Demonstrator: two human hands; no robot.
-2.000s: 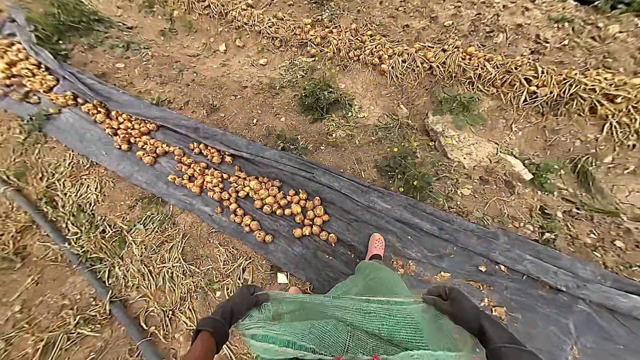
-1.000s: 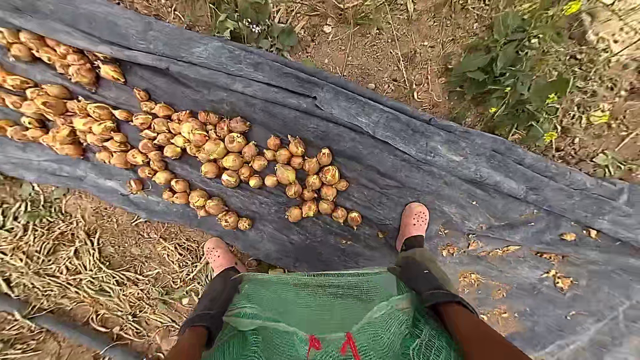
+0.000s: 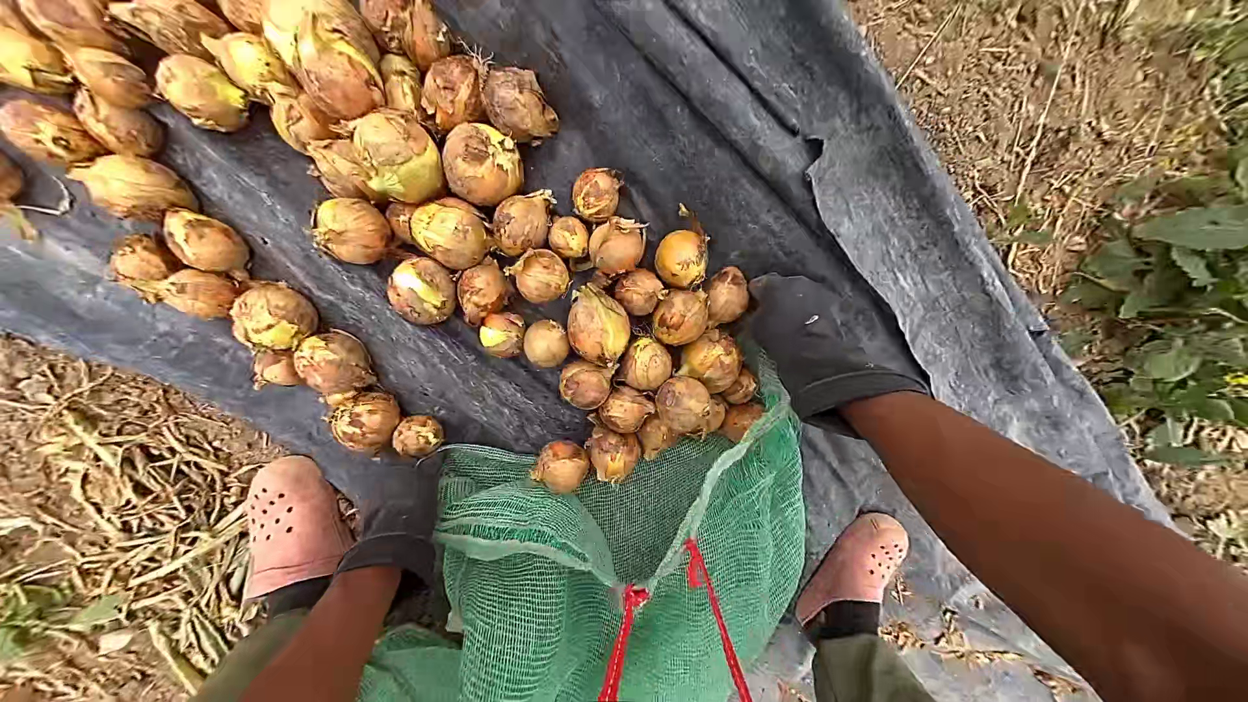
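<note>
A green mesh sack (image 3: 546,585) with a red drawstring (image 3: 624,634) lies between my feet, its mouth spread on the dark sheet. My left hand (image 3: 400,507), in a dark glove, holds the left edge of the mouth; its fingers are mostly hidden. My right hand (image 3: 814,336), gloved too, is at the right end of the mouth, against the nearest onions; its fingertips are hidden and its grip is unclear. Several yellow onions (image 3: 682,405) lie at and just inside the mouth. More onions (image 3: 448,234) spread across the sheet to the upper left.
The dark ground sheet (image 3: 604,97) runs diagonally beneath the onions, with a folded edge at right. My pink perforated clogs (image 3: 292,526) stand either side of the sack. Dry stalks (image 3: 117,487) cover the soil at left; leafy weeds (image 3: 1180,292) grow at right.
The view has come much closer to the onions. My hands and the sack's mouth have moved down to the sheet, and the right hand has reached forward beside the onions.
</note>
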